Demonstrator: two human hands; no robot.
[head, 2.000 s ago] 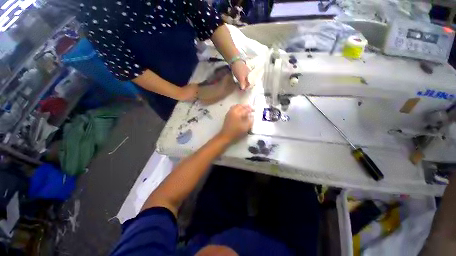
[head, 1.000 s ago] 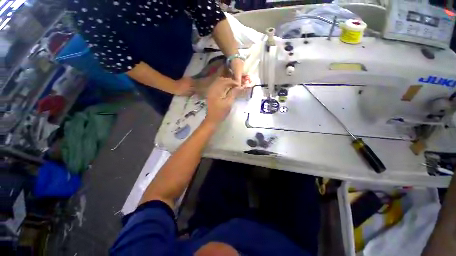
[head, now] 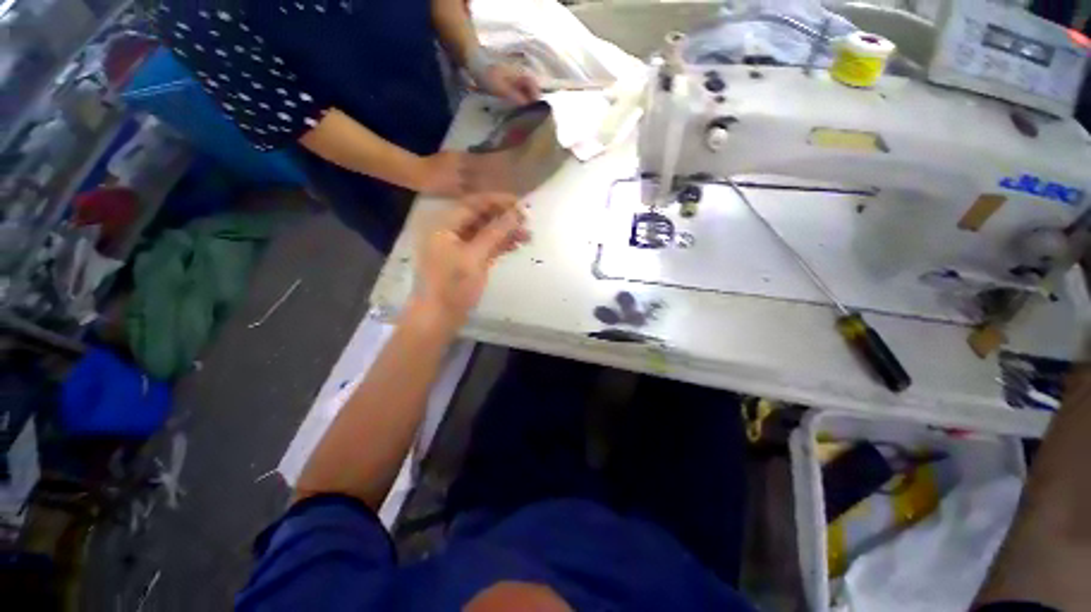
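Observation:
My left hand (head: 464, 254) is over the left end of the white sewing-machine table (head: 562, 275), fingers bent, just in front of a brown sewn piece (head: 524, 165). Whether it holds something small cannot be told. Another person's hand (head: 445, 175) is on the brown piece's left side. The white machine head (head: 790, 150) stands to the right, with the needle and presser foot above the dark hook opening (head: 652, 230). A long screwdriver (head: 879, 353) with a black-yellow handle lies on the bed. My right forearm (head: 1047, 514) shows at the right edge; its hand is not visible.
A person in a dotted top (head: 257, 78) stands across the table's left end, one hand (head: 511, 84) near white cloth (head: 586, 123). A yellow thread spool (head: 860, 60) and a control box (head: 1011, 54) are at the back. A white tool bin (head: 811, 514) is below right.
My left hand has drawn back left and toward me from beside the other person's hand. That person's hand by the cloth has moved up and left. The screwdriver stays on the bed.

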